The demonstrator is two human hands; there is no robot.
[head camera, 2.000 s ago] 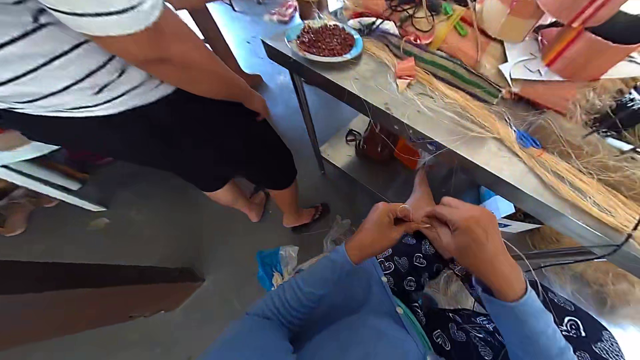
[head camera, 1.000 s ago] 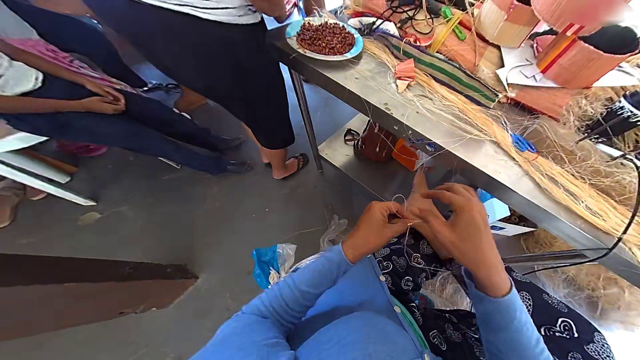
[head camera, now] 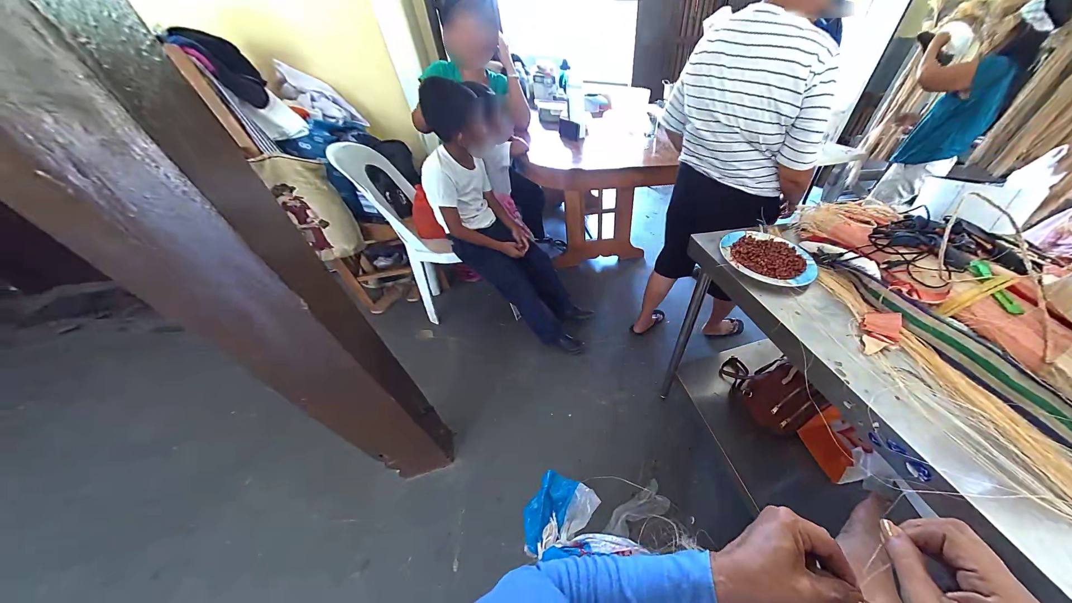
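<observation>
At the bottom right edge, my left hand (head camera: 787,559) has its fingers bent and pinched on a thin pale fiber strand, partly cut off by the frame. Close beside it on the right, my right hand (head camera: 955,557) has its thumb and forefinger together near the same strand. A bare foot (head camera: 867,536) shows between and behind the two hands. Long pale plant fibers (head camera: 963,368) lie along the metal table (head camera: 791,322) above them. Near the table's corner sits a plate of reddish-brown beads or seeds (head camera: 768,255).
A brown post (head camera: 276,276) slants across the left. Blue and white plastic bags (head camera: 557,511) lie on the floor. Under the table are a brown leather bag (head camera: 779,395) and an orange bag (head camera: 829,444). People sit and stand around a wooden table (head camera: 603,159) behind.
The view has swung up and to the left, so my hands now sit at the lower right edge. The person in the striped shirt has come fully into view.
</observation>
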